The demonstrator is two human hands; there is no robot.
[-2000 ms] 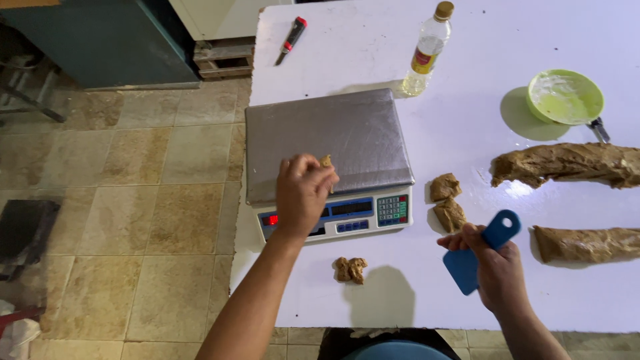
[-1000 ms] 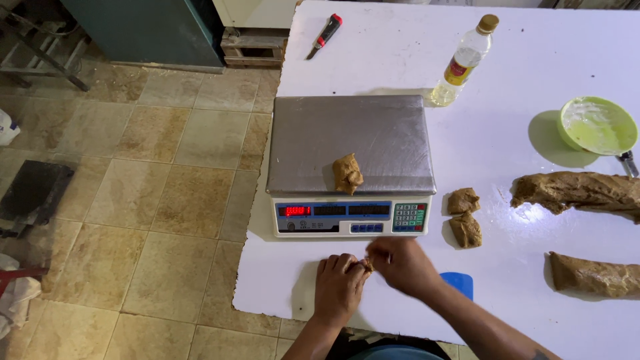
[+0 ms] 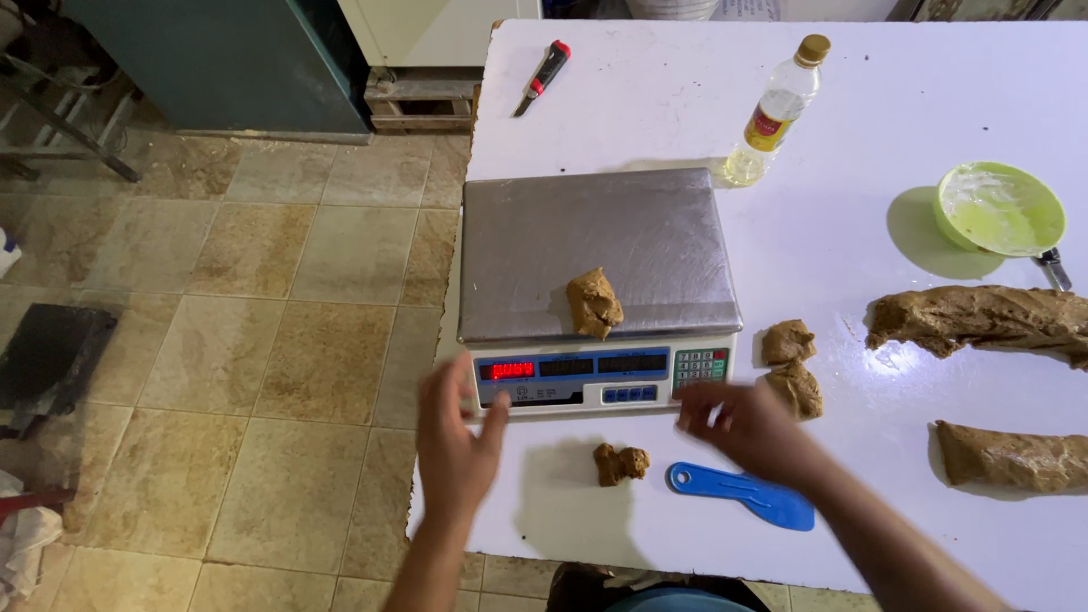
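Note:
My left hand point(image 3: 459, 425) hovers over the front left corner of a digital scale point(image 3: 595, 221), fingers apart, holding nothing. My right hand point(image 3: 739, 425) is over the scale's front right corner, fingers curled and slightly blurred, with nothing visible in them. A brown dough piece point(image 3: 595, 303) rests on the steel pan near its front edge. The red display is lit. In front of the scale lies a small dough scrap point(image 3: 620, 464), and beside it a blue plastic scraper point(image 3: 744, 495) lies flat. Two dough pieces point(image 3: 788, 342) sit to the right of the scale, touching each other.
Two long dough rolls point(image 3: 986, 319) lie on the white table point(image 3: 850, 544) at the right. Behind them is a green bowl point(image 3: 1000, 210) with a dark-handled utensil beside it. An oil bottle point(image 3: 769, 119) stands behind the scale; a utility knife point(image 3: 544, 76) lies at the back left.
The scraper, in my right hand two seconds ago, now lies on the table. Both hands have moved apart from the small dough by the front edge. A dough piece has come to rest on the pan.

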